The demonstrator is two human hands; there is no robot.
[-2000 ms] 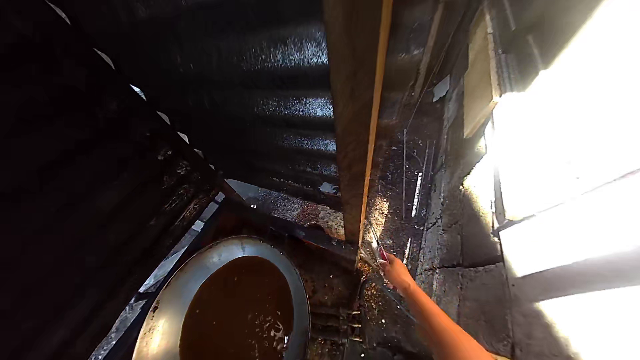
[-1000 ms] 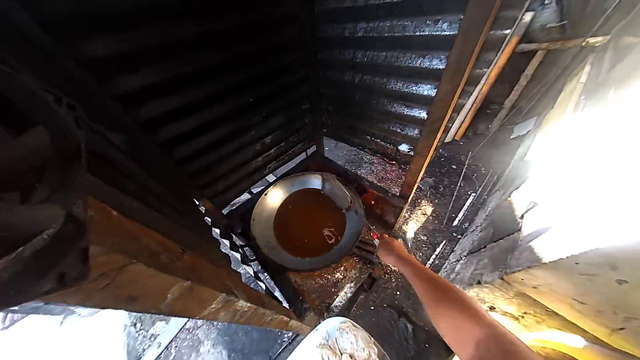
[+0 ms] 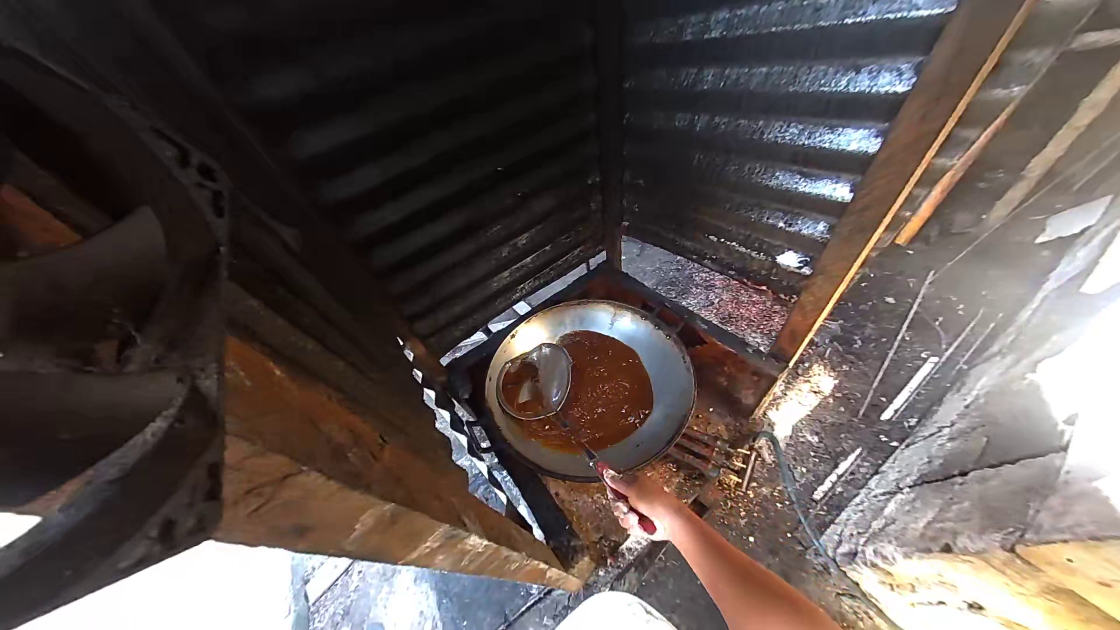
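My right hand point(image 3: 637, 506) grips the red handle of a round wire-mesh skimmer point(image 3: 535, 381). The skimmer's bowl is over the left part of a large metal wok point(image 3: 672, 367), and its handle crosses the wok's near rim. Brown oil or similar liquid point(image 3: 612, 394) lies in the wok, with small bubbles or glints on it. Pale pieces show in or beneath the mesh; I cannot tell what they are. The wok sits on a dark square stove frame point(image 3: 468, 372). My left hand is out of view.
Sooty corrugated metal walls point(image 3: 752, 122) stand behind the wok. A wooden post point(image 3: 875, 192) rises at the right, with crumbs and thin sticks on the ground beside it. Wooden beams point(image 3: 350, 490) and a dark round-edged object point(image 3: 197, 262) are close at the left.
The right hand was beside the post, right of the wok, and is now at the wok's near rim. The skimmer's bowl has come over the liquid's left side. The view has swung.
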